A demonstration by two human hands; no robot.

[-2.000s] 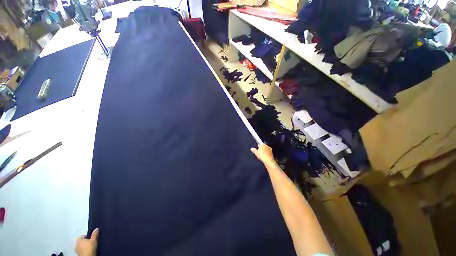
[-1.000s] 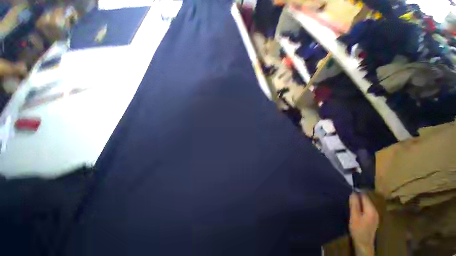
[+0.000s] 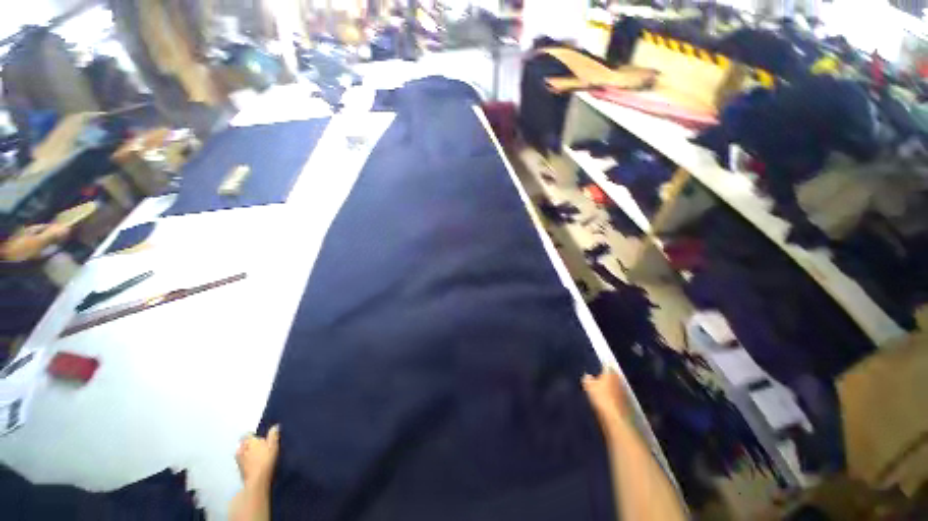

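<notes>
A long dark navy fabric length (image 3: 438, 295) runs down the white cutting table, with a soft fold across its middle and gathered cloth at its far end. My left hand (image 3: 258, 454) grips its left edge near the bottom of the view. My right hand (image 3: 604, 391) grips its right edge near the table's right side. The fingertips of both hands are partly hidden by the cloth, and the picture is somewhat blurred.
On the table's left lie a wooden ruler (image 3: 163, 299), scissors (image 3: 114, 291), a red block (image 3: 73, 367) and crumpled dark cloth (image 3: 102, 499). A dark cut stack (image 3: 254, 163) bears a pale object. Right are scrap-filled shelves (image 3: 753, 193) and brown card (image 3: 885, 407); scraps litter the floor.
The view has swung right, then tilted back up. The right hand moved out past the table edge with the cloth, then back to that edge. The left hand has come back into view, holding the left edge.
</notes>
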